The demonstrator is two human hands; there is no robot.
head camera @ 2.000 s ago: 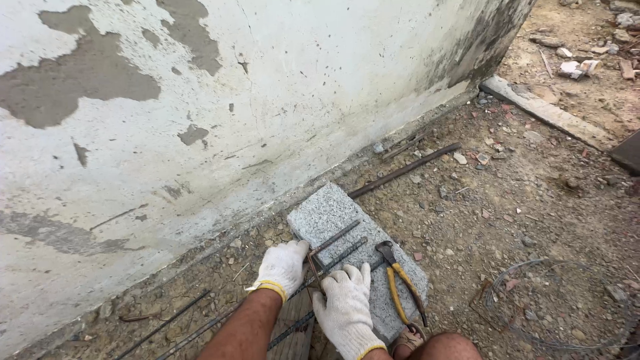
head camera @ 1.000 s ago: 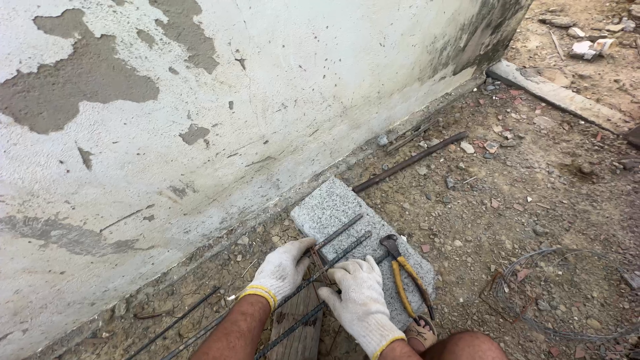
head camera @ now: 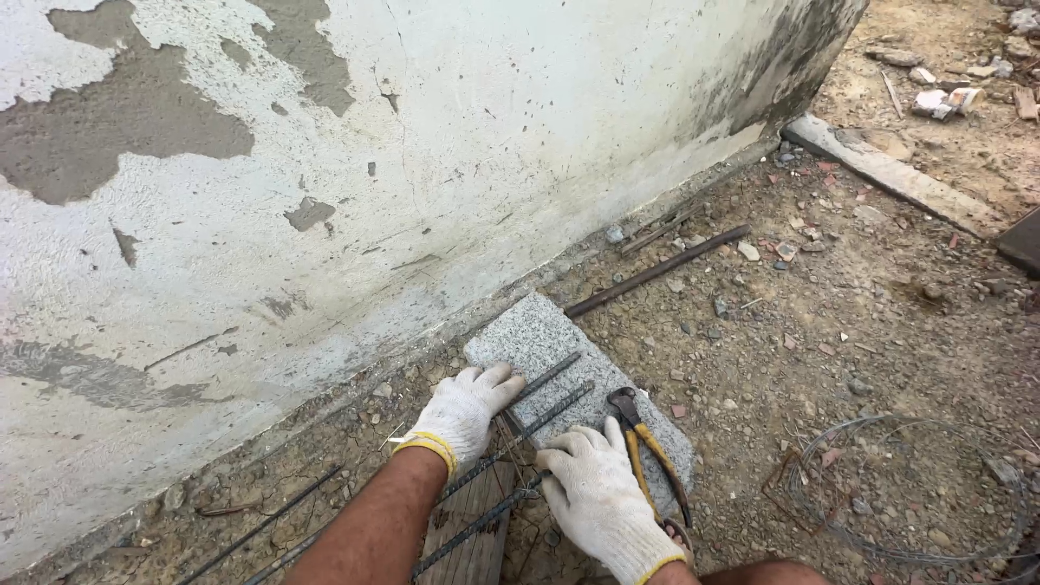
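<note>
My left hand, in a white knit glove, lies over one ribbed steel bar at the near-left edge of a speckled granite slab. My right hand, also gloved, rests at the end of another ribbed bar; its fingertips are partly hidden. Between the hands a third rebar runs onto the slab, with thin wire near it. End-cutting pincers with yellow handles lie on the slab just right of my right hand. Whether either hand grips a bar is hard to tell.
A wooden board lies under the bars. Along the left runs a peeling plastered wall. A rusty rod extends beyond the slab. At right lie a coil of wire and a concrete strip; rubble covers the dirt.
My left hand's fingers have spread out along the bar. My right hand has moved back a little from my left, and more of the bars shows between them.
</note>
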